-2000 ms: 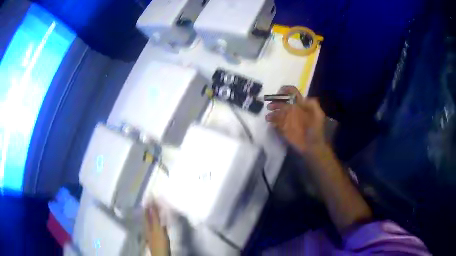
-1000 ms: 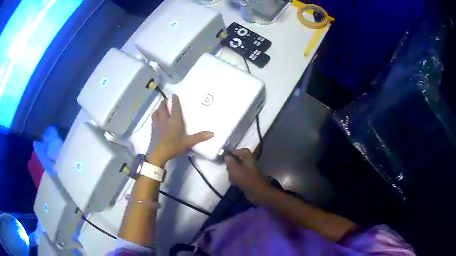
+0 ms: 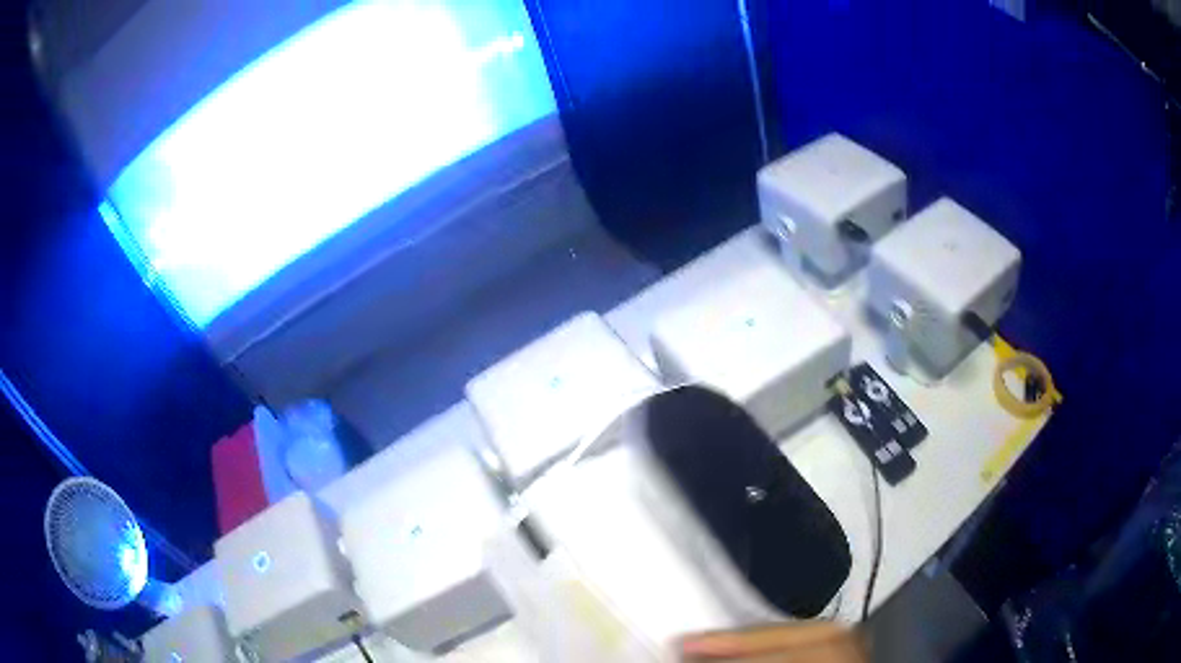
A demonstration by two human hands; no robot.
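A white projector is tilted up over the front of the table, blurred. Its black rounded base with a small central mark faces right, and a thin white curved bracket shows at its upper edge. My right hand is at the bottom edge, cut off by it, with its fingers against the lower end of the projector. My left hand is not in view.
More white projectors stand on the white table, including one behind and one at the far right. Two black remotes, a tape roll and a fan are around. A bright screen is behind.
The projector that lay flat between my hands is now tilted, with its black base showing. My left hand has left the picture. The view has swung up towards the screen.
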